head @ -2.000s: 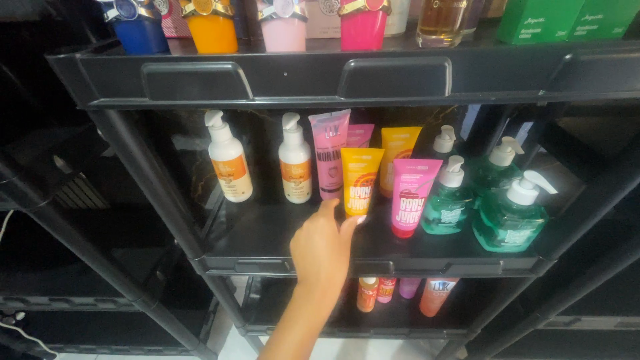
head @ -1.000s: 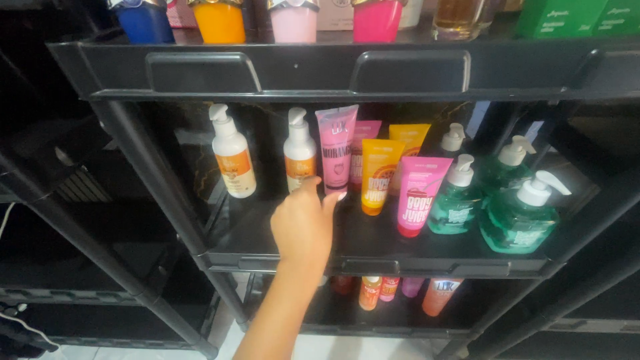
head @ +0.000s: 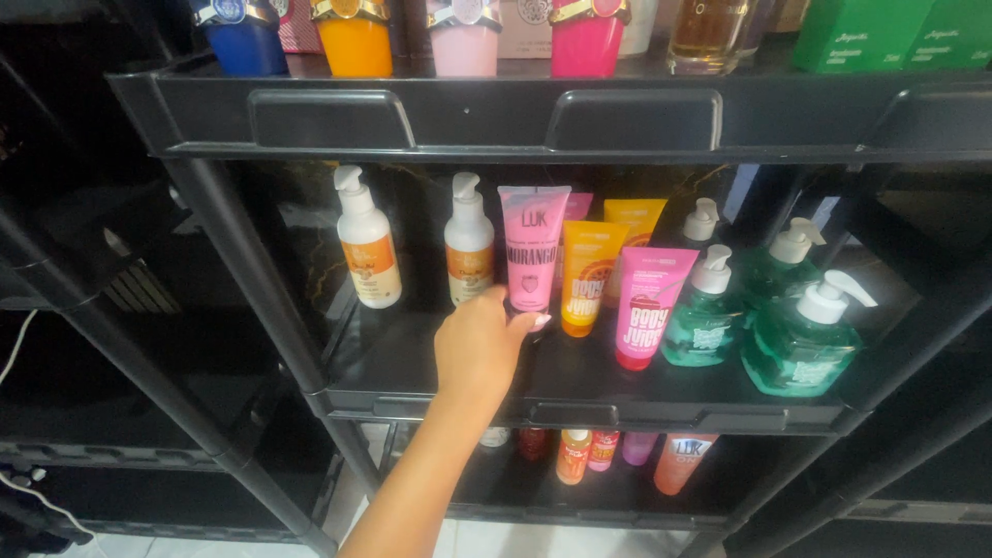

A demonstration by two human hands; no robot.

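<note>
My left hand (head: 480, 341) reaches in from the bottom of the view over the middle shelf, its back toward me. The thumb is at the foot of an upright pink LUK tube (head: 533, 252); the other fingers are mostly hidden, so whether they grip it cannot be told. Just behind the hand stands a white pump bottle with an orange label (head: 470, 260), its lower part covered. A yellow Body Juice tube (head: 589, 279) and a pink Body Juice tube (head: 655, 310) stand to the right of the LUK tube. My right hand is out of view.
A similar pump bottle (head: 368, 256) stands at left, green pump bottles (head: 802, 349) at right. The upper shelf's black lip (head: 480, 116) overhangs, bearing colourful containers and green boxes (head: 860, 39). Small bottles (head: 573, 457) stand on the shelf below. Black posts (head: 248, 271) flank the shelves.
My left hand has moved left from the front yellow tube to the foot of the pink LUK tube. The front yellow tube stands farther from the LUK tube than two seconds ago.
</note>
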